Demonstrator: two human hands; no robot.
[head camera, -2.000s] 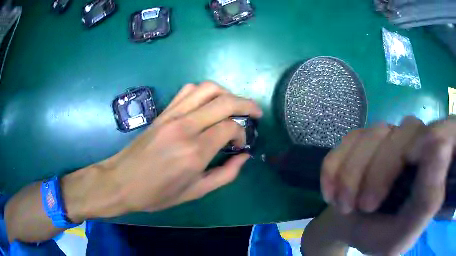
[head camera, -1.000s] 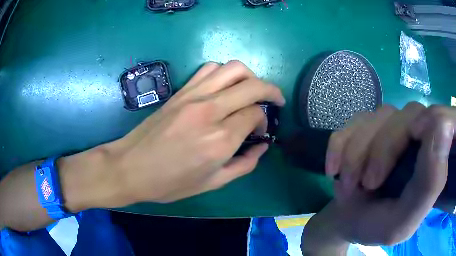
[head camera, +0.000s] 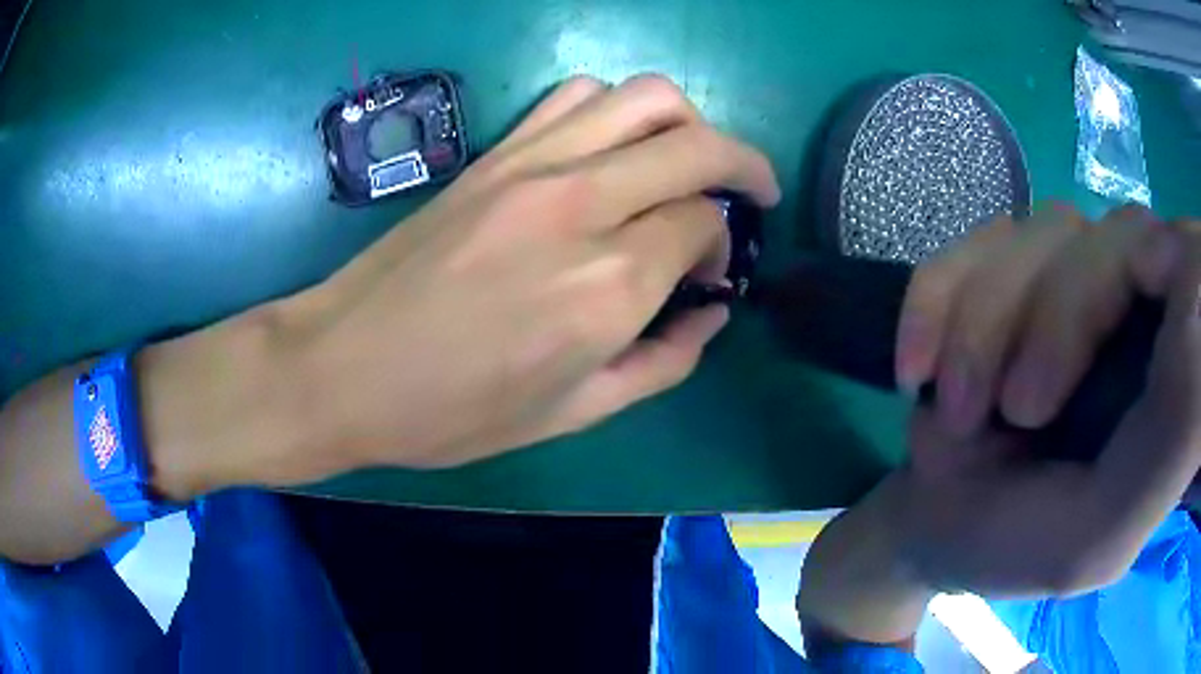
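Observation:
My left hand (head camera: 501, 290), with a blue wristband (head camera: 111, 435), holds a black device housing (head camera: 746, 244) against the green bench. My fingers and palm hide most of the housing. My right hand (head camera: 1040, 356) grips a thick black electric screwdriver (head camera: 843, 316), held nearly level with its nose pointing left. The nose is at the housing's lower right corner, by my left fingertips. The bit is too dark and blurred to make out. A second black housing (head camera: 394, 136) with a white-framed label lies left of my left fingers.
A round, dark-rimmed screw tray (head camera: 935, 165) with a grey speckled surface stands behind the screwdriver. A clear plastic bag (head camera: 1109, 125) lies beyond it at the right. A grey metal part (head camera: 1159, 33) is in the top right corner. The bench's rounded front edge (head camera: 566, 510) runs below my hands.
The view has shifted, so the bench things sit higher in the picture and the far housings are out of view. The screwdriver nose has come to the held housing's corner. Both hands keep their grips.

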